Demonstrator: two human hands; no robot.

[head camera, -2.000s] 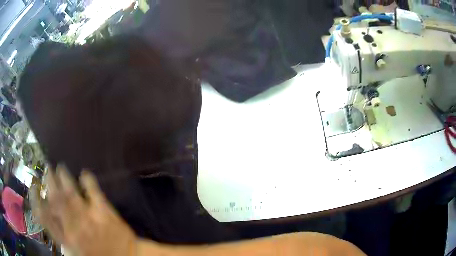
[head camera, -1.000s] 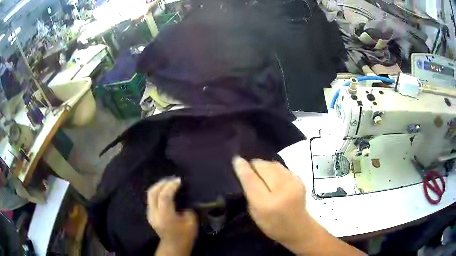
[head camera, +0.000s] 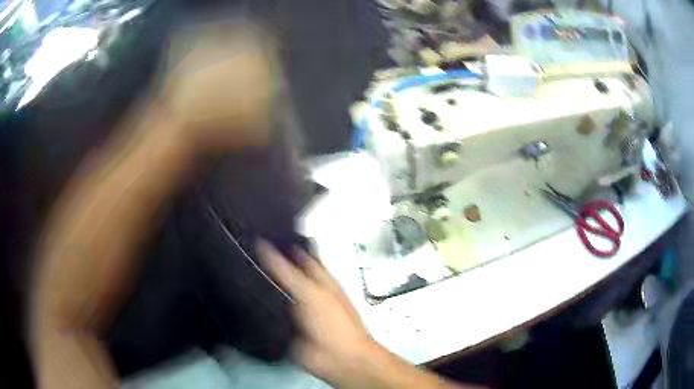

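A black garment (head camera: 198,281) fills the left of the view, on the near left side of the white table. A thin pale line of stitching or edge runs slantwise across it towards my right hand. My right hand (head camera: 323,319) lies on the garment's right part, fingers extended and slightly apart. My left hand (head camera: 221,83) is a strong blur over the upper part of the dark cloth, its arm crossing from the lower left; its fingers cannot be made out, nor whether it grips cloth.
A cream sewing machine (head camera: 487,144) stands right of the garment, with a blue tube (head camera: 434,79) over its head and a control panel (head camera: 571,36) behind. Red-handled scissors (head camera: 600,228) lie by its base. The white table's front edge (head camera: 502,327) curves below. Mixed cloth is heaped at the back.
The view has swung right, so the machine and scissors sit further left. My left hand has moved up and away from my right hand. My right hand has moved towards the garment's right edge.
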